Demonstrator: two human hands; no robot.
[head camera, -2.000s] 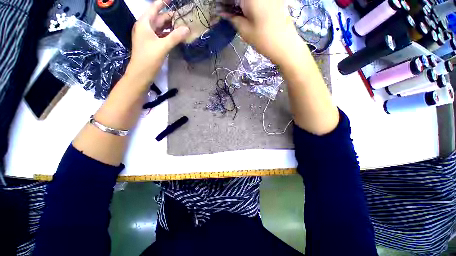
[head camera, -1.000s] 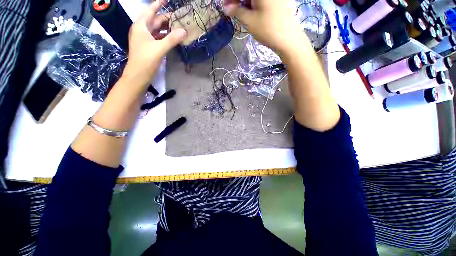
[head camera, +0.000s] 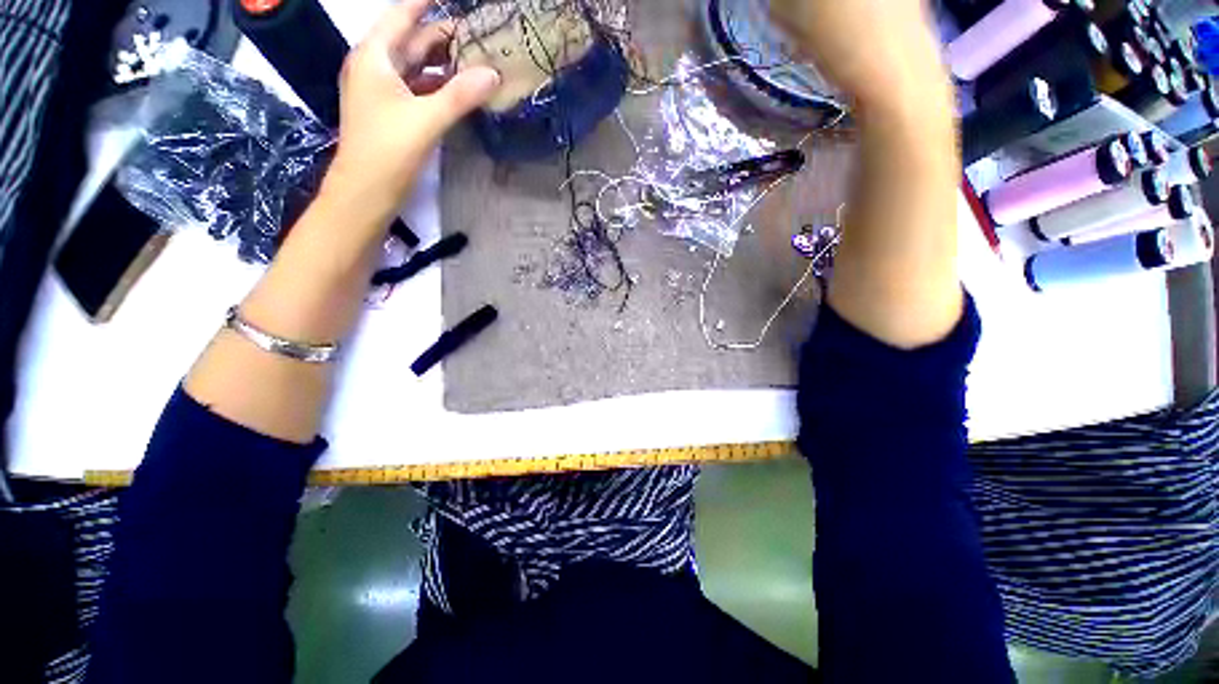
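The beige pincushion (head camera: 524, 80) with its dark rim sits at the top centre, dark threads trailing over it. My left hand (head camera: 417, 83) grips its left side, the thumb on the beige pad and some fingertips out of sight behind its edge. My right hand (head camera: 856, 38) is blurred at the top edge, right of the pincushion, over a round dark-rimmed dish (head camera: 759, 78). Its fingers are cut off or hidden, so I cannot tell what it holds. Pale loose thread (head camera: 722, 342) and a dark thread tangle (head camera: 595, 257) lie on the grey-brown mat (head camera: 535, 368).
Clear crinkled plastic (head camera: 702, 160) with a dark slim tool (head camera: 762, 167) lies mid-mat. A dark-filled plastic bag (head camera: 241, 160), smartphone (head camera: 114, 254) and black cone (head camera: 297, 54) are left. Thread cones (head camera: 1063, 185) are right. A yellow tape measure (head camera: 535, 466) lines the front edge.
My right hand has left the pincushion and moved right. The round dish has shifted left, and the dark slim tool on the plastic shows more fully. My left hand stays on the pincushion.
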